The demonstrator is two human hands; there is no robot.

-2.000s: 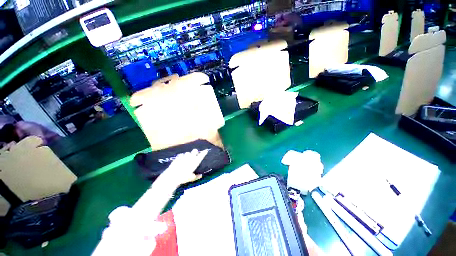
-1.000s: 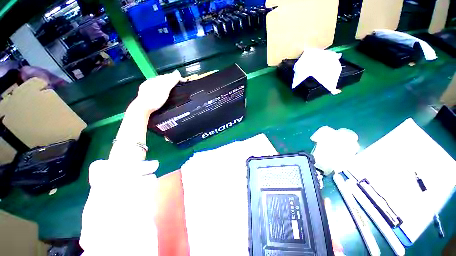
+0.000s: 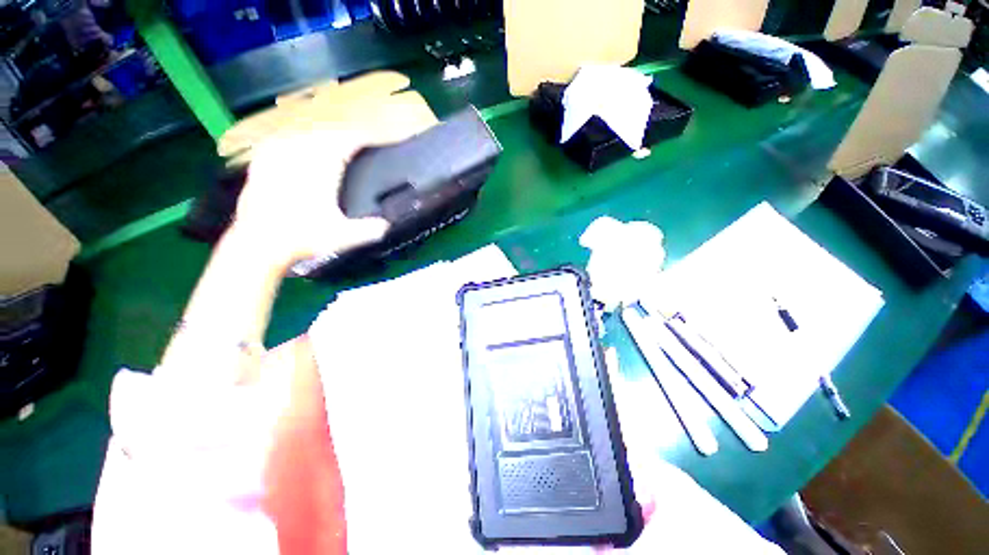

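The diagnostic scan tool (image 3: 529, 407) lies back side up over the white cloth (image 3: 401, 379), its rating label washed out by glare. My right hand (image 3: 647, 507) is at its lower right edge, mostly hidden under it and overexposed. My left hand (image 3: 287, 201) grips the left part of a black gift box (image 3: 434, 179), thumb across its near side. The box is tilted, with print on its near face and its tan lid behind. The hand and box are slightly blurred.
A red mat (image 3: 309, 434) shows at left. Right of the tool are a white bottle (image 3: 624, 255), pale strips (image 3: 672, 379) and a paper sheet (image 3: 775, 309) with a marker pen (image 3: 785, 315). Open boxes (image 3: 624, 130) line the bench; one at right holds a tool (image 3: 933, 201).
My left hand first lay on the pouch in the box, then tilted the box up; now its grip is further round the left side. The scan tool shows more fully, and the view has shifted.
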